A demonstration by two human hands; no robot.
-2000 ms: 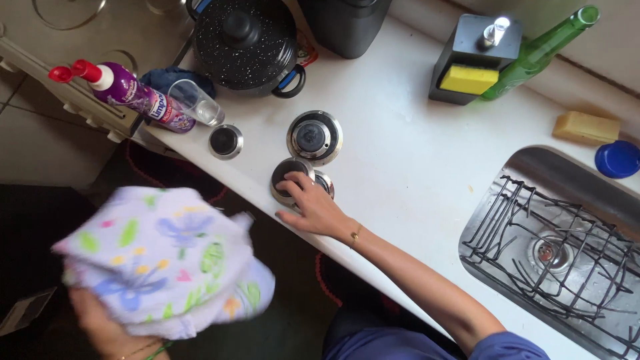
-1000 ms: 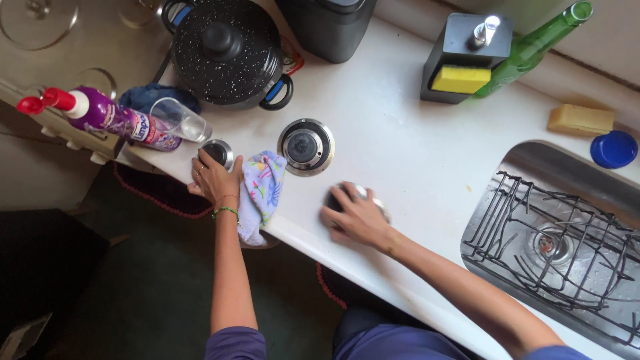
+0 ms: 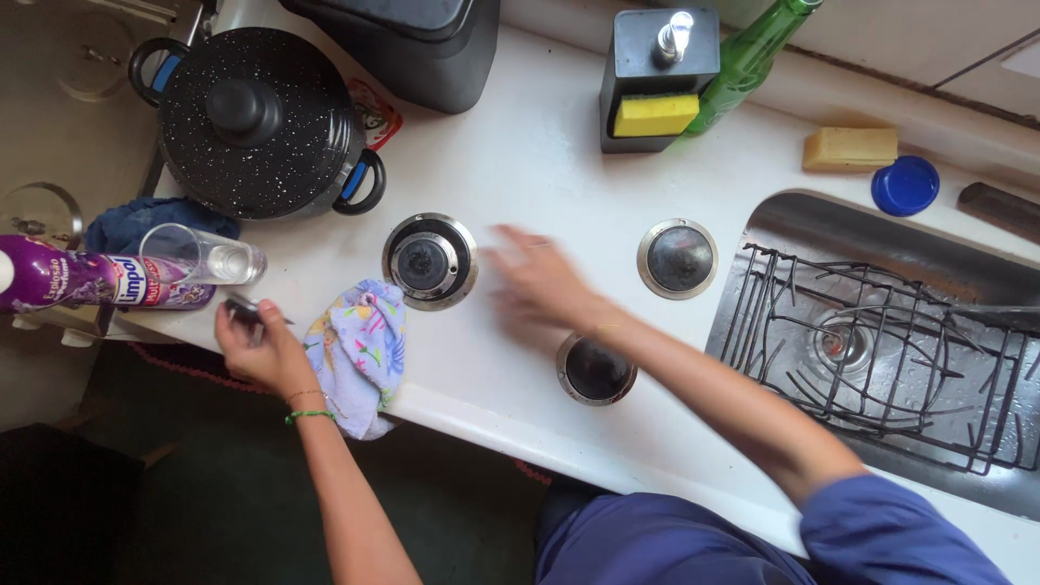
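Observation:
My left hand [image 3: 264,345] grips a small stove burner piece [image 3: 246,313] above the counter's front edge, beside a floral cloth [image 3: 361,349] that hangs partly over the edge. Blurred by motion, my right hand [image 3: 536,276] is over the counter with nothing visible in it. To its left lies the largest burner [image 3: 426,260], a dark cap within metal rings. One burner with a dark cap [image 3: 597,370] lies just below my right forearm, and another burner [image 3: 677,258] sits near the sink.
A speckled black pot [image 3: 256,122], clear cup [image 3: 203,253], purple cleaner bottle [image 3: 106,276] and blue cloth [image 3: 154,223] stand or lie at left. A soap dispenser [image 3: 662,81] with yellow sponge and a green bottle [image 3: 751,61] stand behind. Wire stove grates [image 3: 877,349] fill the sink [image 3: 780,215].
My left hand has lifted the burner piece from the counter. My right hand has let go of a burner. Two burners now lie apart toward the sink. The cloth, in my left hand at first, lies down.

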